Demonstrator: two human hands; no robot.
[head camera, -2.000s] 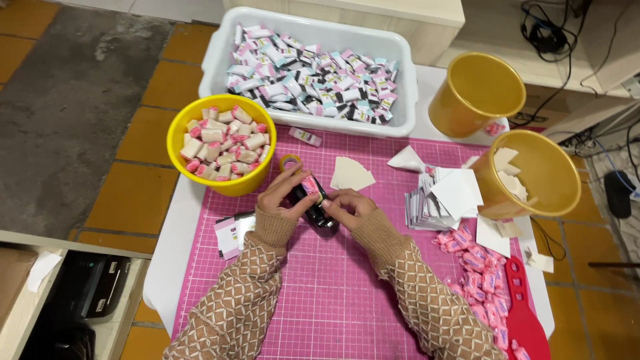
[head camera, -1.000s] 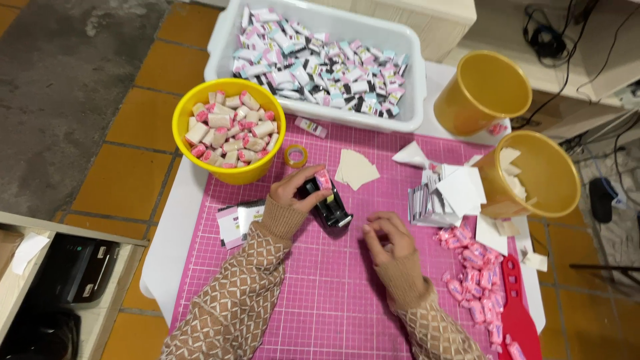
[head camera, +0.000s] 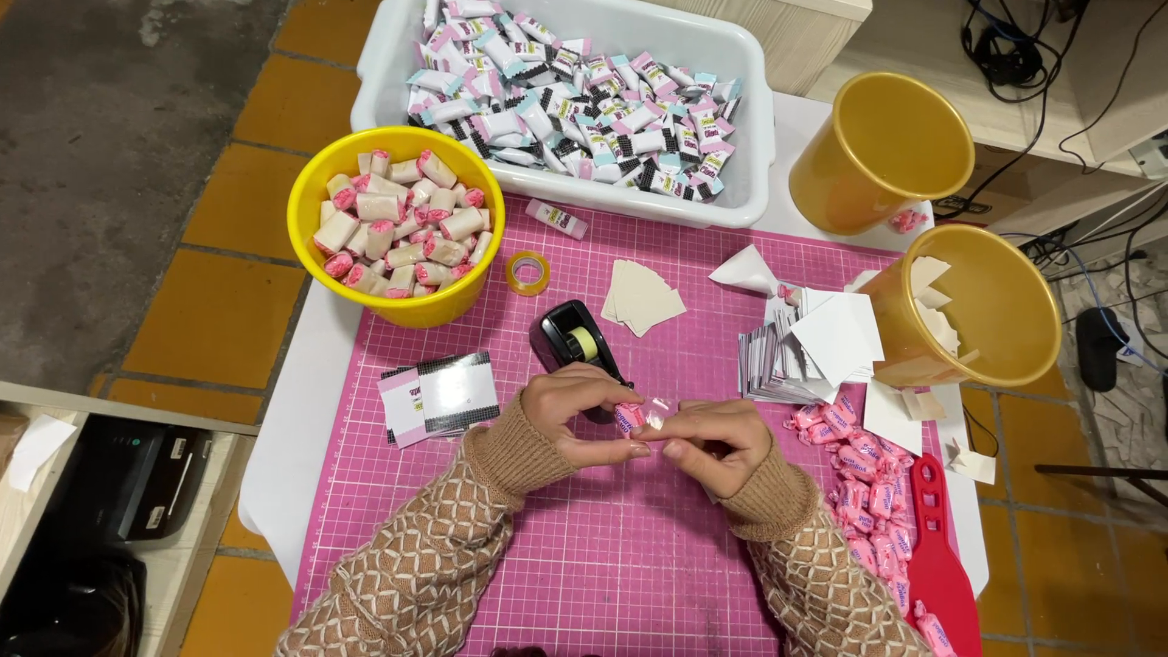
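My left hand (head camera: 589, 415) pinches a pink-wrapped candy (head camera: 629, 419) by its wrapper, over the pink cutting mat (head camera: 584, 557). My right hand (head camera: 716, 438) holds the clear end of the same wrapper, its fingertips close to those of the left. Just beyond my left hand stands a black tape dispenser (head camera: 555, 333) with a yellowish roll. Printed paper wrappers (head camera: 456, 391) lie left of my left wrist. Cream paper pieces (head camera: 641, 297) are fanned out past the dispenser. A stack of papers (head camera: 776, 360) and a pile of pink-wrapped candies (head camera: 858, 497) lie to the right.
A yellow bucket (head camera: 304, 214) holds paper-rolled candies. Behind it a white plastic tub (head camera: 630, 205) is full of small printed packets. Two gold buckets (head camera: 821, 173) (head camera: 990, 342) stand at right, near a red spatula-like tool (head camera: 940, 566). A tape roll (head camera: 527, 273) and a glue stick (head camera: 557, 219) lie on the mat.
Both hands have come away from the tape dispenser, where the left was a second ago. The right hand, apart and free then, now meets the left at the candy.
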